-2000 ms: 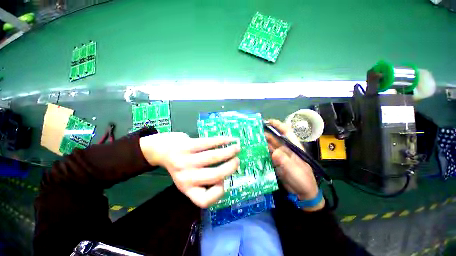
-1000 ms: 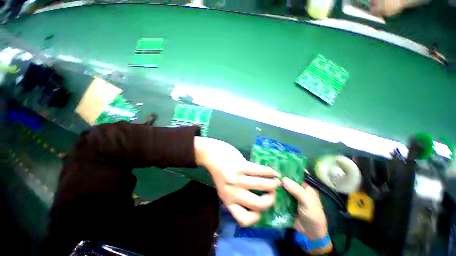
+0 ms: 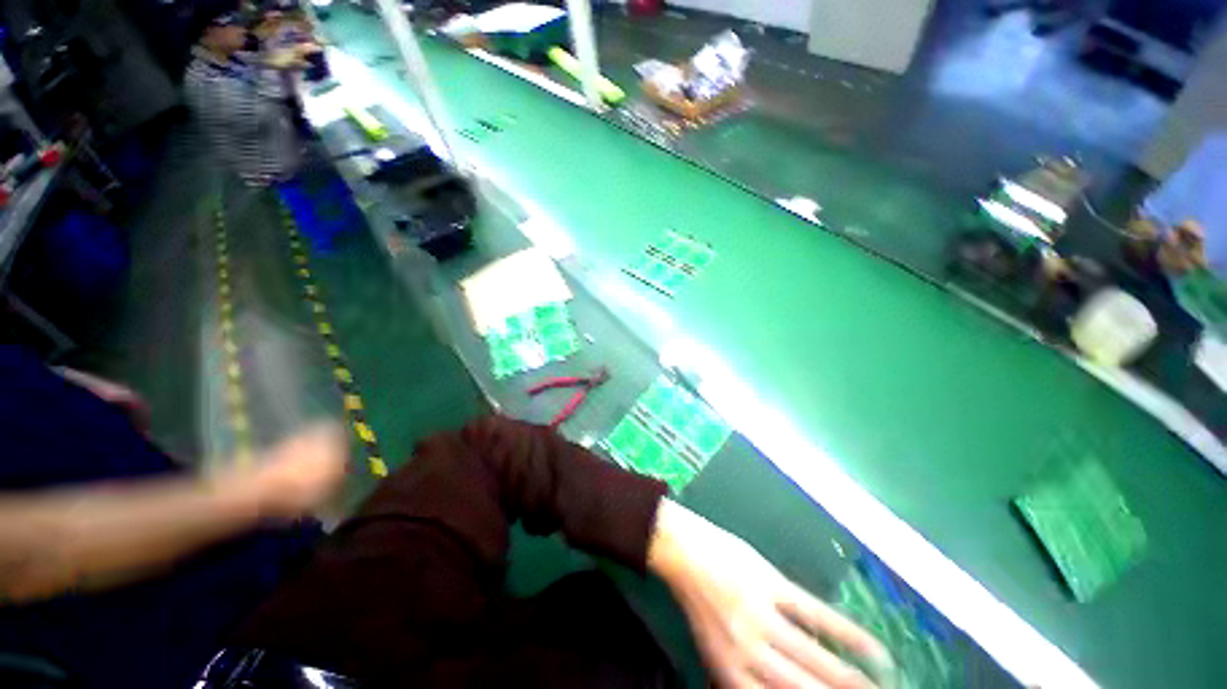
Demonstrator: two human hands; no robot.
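My left hand (image 3: 760,622) is low in the picture, blurred, with its fingers stretched toward a green circuit board panel (image 3: 891,633) and over its left side. Whether the fingers grip it is unclear. A blue board (image 3: 899,582) shows in part at the panel's far edge. The lower part of both is cut off by the picture's edge. My right hand is not in view. Another green panel (image 3: 669,433) lies on the bench, left of my left hand.
Red-handled cutters (image 3: 576,393), a tan cardboard piece (image 3: 517,288) and a green board (image 3: 534,339) lie at left. More panels (image 3: 1081,528) (image 3: 670,261) lie on the green bench. Another person's blurred bare arm (image 3: 175,518) is close at left; a person in stripes (image 3: 240,115) is farther off.
The view has swung left and up. My right hand, the soldering iron, tub and yellow block have left the picture. The floor, other people and the far side of the line now show.
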